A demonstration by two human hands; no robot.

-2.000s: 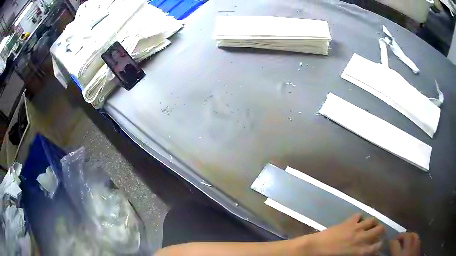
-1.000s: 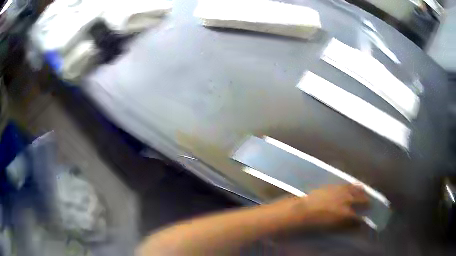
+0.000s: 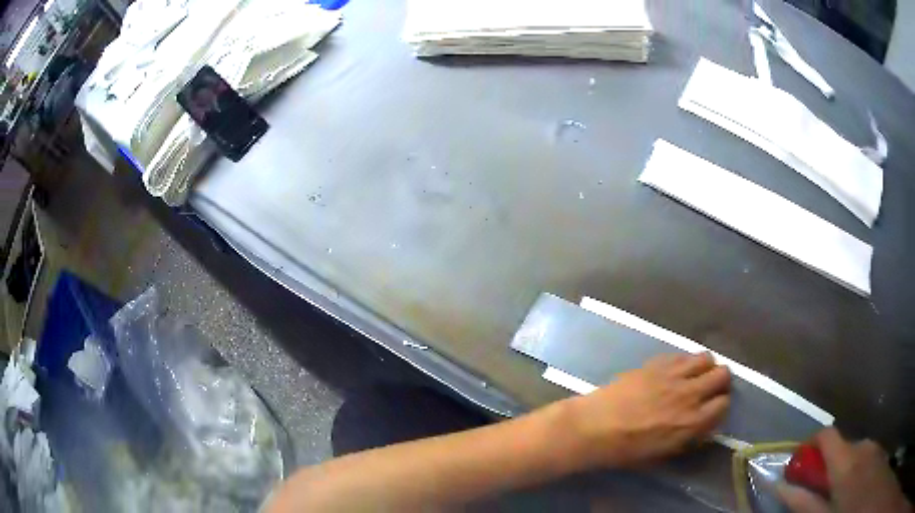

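Note:
The grey metal pressing template (image 3: 592,346) lies over a white fabric strip (image 3: 768,386), whose borders show along both long sides. My left hand (image 3: 657,409) lies on the middle of the template with its fingers bent, pressing it down. My right hand (image 3: 853,479) is at the lower right, cut off by the frame edge, and grips the red handle of the steam iron (image 3: 768,476). The iron's yellowish-rimmed tip is at the template's near edge, close to its right end. The rest of the iron is hidden or out of frame.
A narrow pressed pile (image 3: 757,215) and a wider pile of cut pieces (image 3: 783,135) lie beyond. Thin white scraps (image 3: 793,60) are at the back right. A stack of strips (image 3: 532,30) stands at the far side. A smartphone (image 3: 223,113) rests on folded fabric (image 3: 166,70) at the left.
My right hand was at the template's right end without the iron and now holds it there. My left hand has shifted left along the template. The camera view has also moved.

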